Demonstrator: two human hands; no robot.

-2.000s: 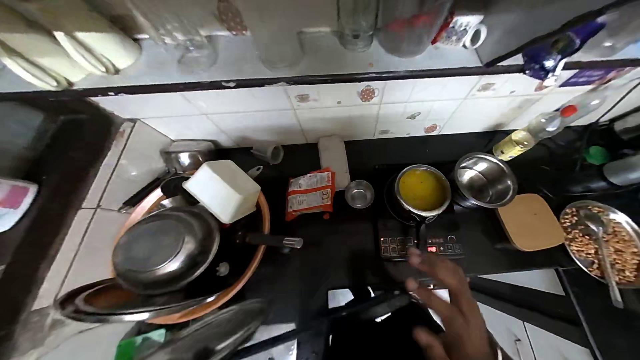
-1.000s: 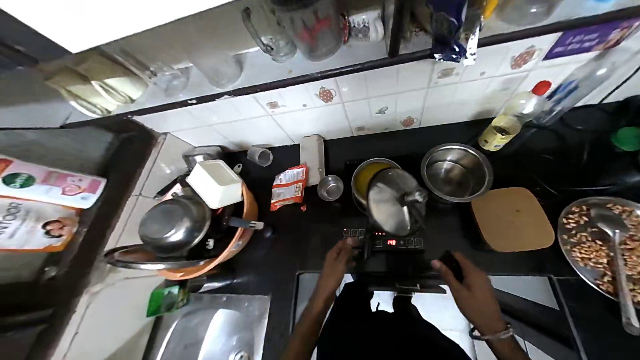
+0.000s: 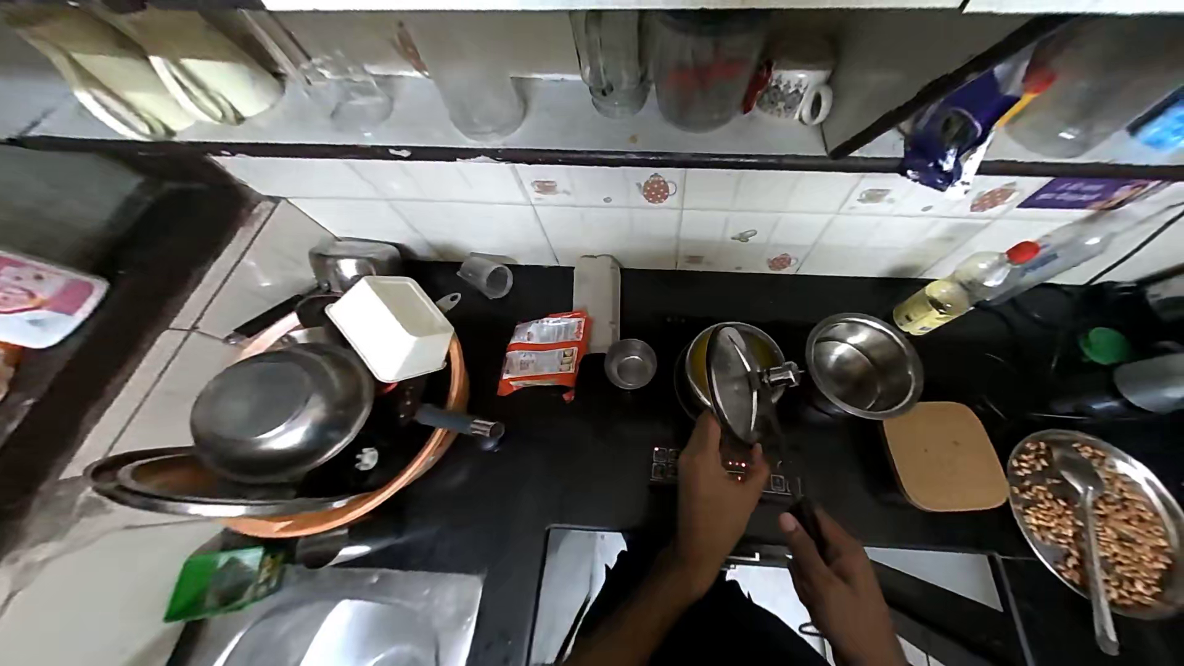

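A steel pot (image 3: 767, 351) with yellow contents sits on an induction cooktop (image 3: 668, 465). Over it a metal lid (image 3: 731, 387) with a knob is held tilted, its near edge in the fingers of my left hand (image 3: 717, 504). My right hand (image 3: 837, 573) is closed on a black handle (image 3: 807, 525) that extends toward the pot; what its far end joins is hard to make out. An empty steel pot (image 3: 864, 366) stands right of the covered one, and a small steel cup (image 3: 631, 363) stands to its left.
Left are a copper-coloured basin (image 3: 450, 432) of cookware, a white plastic tub (image 3: 392, 328) and a sink (image 3: 453, 601). An orange packet (image 3: 544, 354) lies mid-counter. Right are a tan square lid (image 3: 945, 456), a steel plate of peanuts (image 3: 1020, 527) with a spoon, and an oil bottle (image 3: 953, 291).
One second ago the lid was over the pot and my left hand was lower, beside the cooktop; now that hand holds the lid's edge. The lid was not over the pot two seconds ago.
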